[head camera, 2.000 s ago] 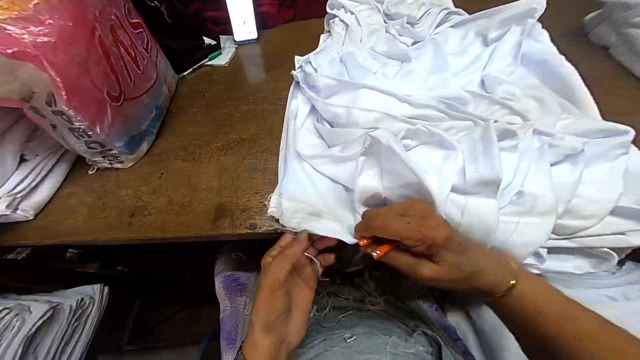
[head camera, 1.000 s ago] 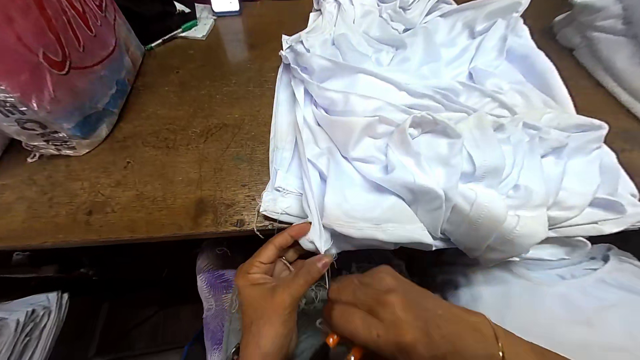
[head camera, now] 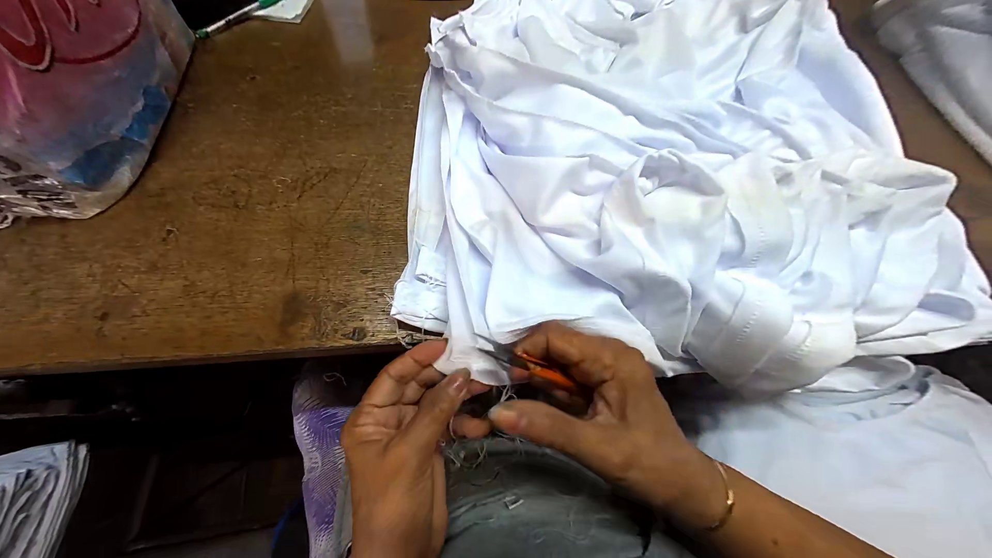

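Note:
A heap of white fabric garments (head camera: 573, 217) lies on the wooden table, its lower edge hanging over the front. My left hand (head camera: 411, 442) pinches a corner of the white cloth between thumb and fingers, just past the table edge. In my right hand (head camera: 597, 403) is a pair of orange-handled thread snips (head camera: 549, 372); their dark metal blades lie against the held corner. Loose threads (head camera: 505, 395) dangle below the cloth between my two hands.
On the wooden table (head camera: 232, 201) stands a printed plastic bag (head camera: 85, 108) at the left, with a green-and-white pen (head camera: 232, 19) behind it. More white cloth (head camera: 938, 62) lies at the right. Folded fabric (head camera: 39, 496) is stacked at lower left, and a white garment (head camera: 868, 457) hangs below the table edge.
The right hand has risen from below the left hand, bringing the orange snips up to the cloth corner. The left hand still pinches the cloth, as it did one second ago.

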